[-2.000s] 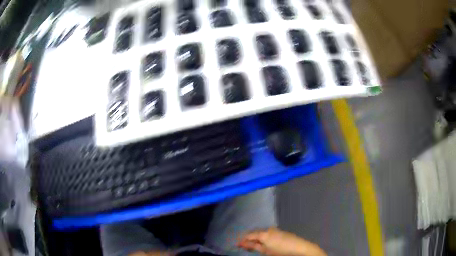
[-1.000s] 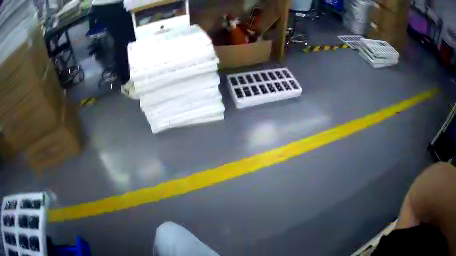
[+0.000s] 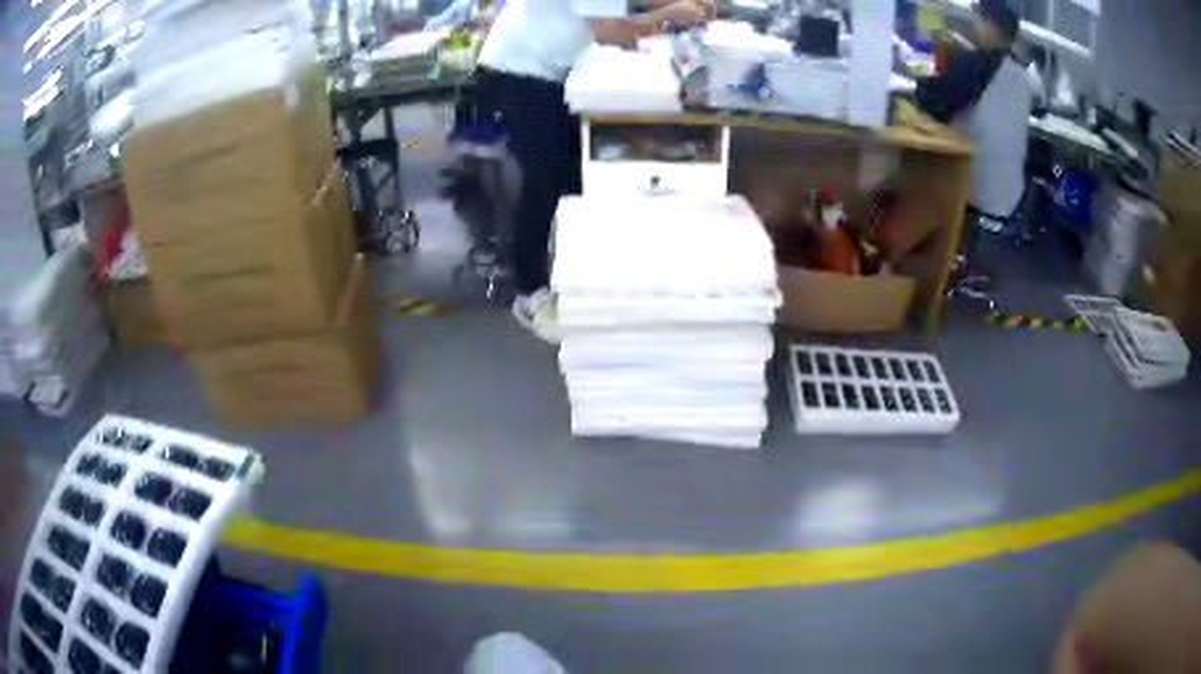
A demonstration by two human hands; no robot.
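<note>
A white blister tray (image 3: 99, 527) with rows of glossy black devices lies at the lower left, above part of a blue tray (image 3: 306, 632). My left hand is not in view. Blurred bare skin (image 3: 1139, 612) shows at the lower right, cut off by the edge. It looks like part of my right arm or hand; no fingers can be made out, so its grip cannot be told.
A yellow line (image 3: 632, 569) crosses the grey floor. Beyond it stand a tall stack of white trays (image 3: 665, 323), another device tray (image 3: 872, 421) and stacked brown cartons (image 3: 237, 224). A person in dark trousers (image 3: 518, 171) stands at a bench; another is at the right.
The view has swung from the tray and keyboard to the floor and room, then turned left and up. The hand at the lower middle two seconds ago is gone from there.
</note>
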